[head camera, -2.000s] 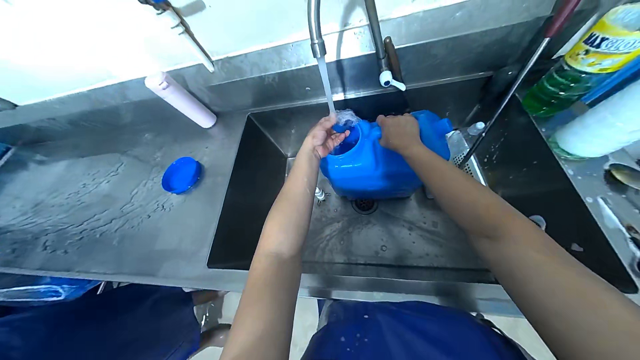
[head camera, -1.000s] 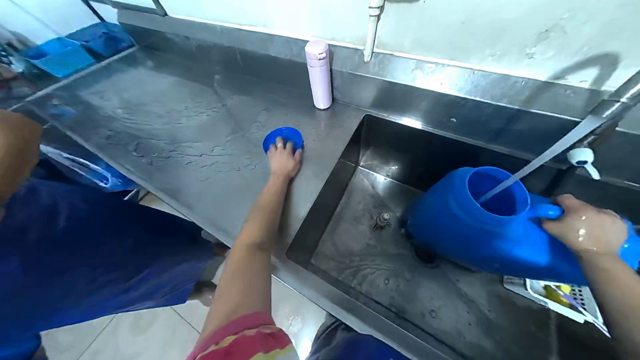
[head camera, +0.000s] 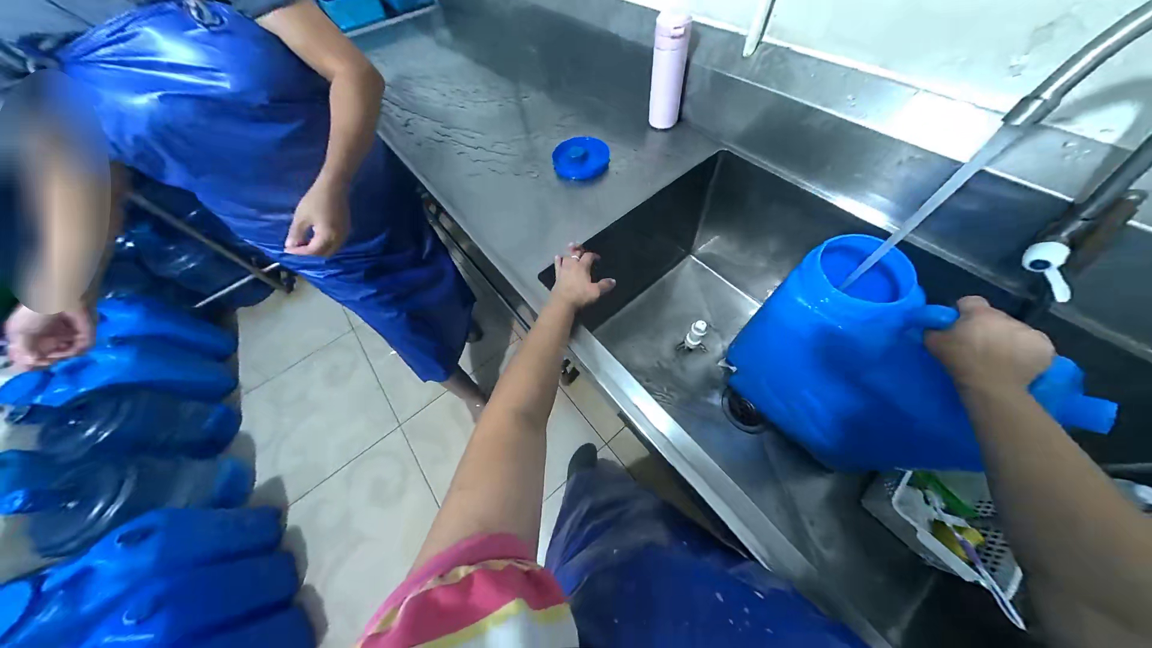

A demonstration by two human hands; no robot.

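My right hand point(head camera: 990, 346) is closed around the handle of a blue plastic water container point(head camera: 864, 369), which leans inside the steel sink point(head camera: 666, 432). Water pours from the metal faucet point(head camera: 1035, 108) into the container's wide round mouth. My left hand point(head camera: 579, 279) rests at the sink's left edge with fingers spread, holding nothing. A blue round lid point(head camera: 580, 158) lies on the steel counter beyond my left hand. Part of the container's far end is hidden behind my right hand and forearm.
A pink bottle point(head camera: 669, 72) stands by the backsplash. A white perforated basket point(head camera: 954, 531) with small items sits in the sink, beside a small white fitting point(head camera: 696, 335). A person in a blue apron point(head camera: 270, 135) stands at left, near another person's arm. Several blue containers point(head camera: 180, 558) line the floor.
My left hand has left the blue lid and moved to the sink edge. Two seconds ago both my hands were at the container. The view has swung left, showing more of the other people.
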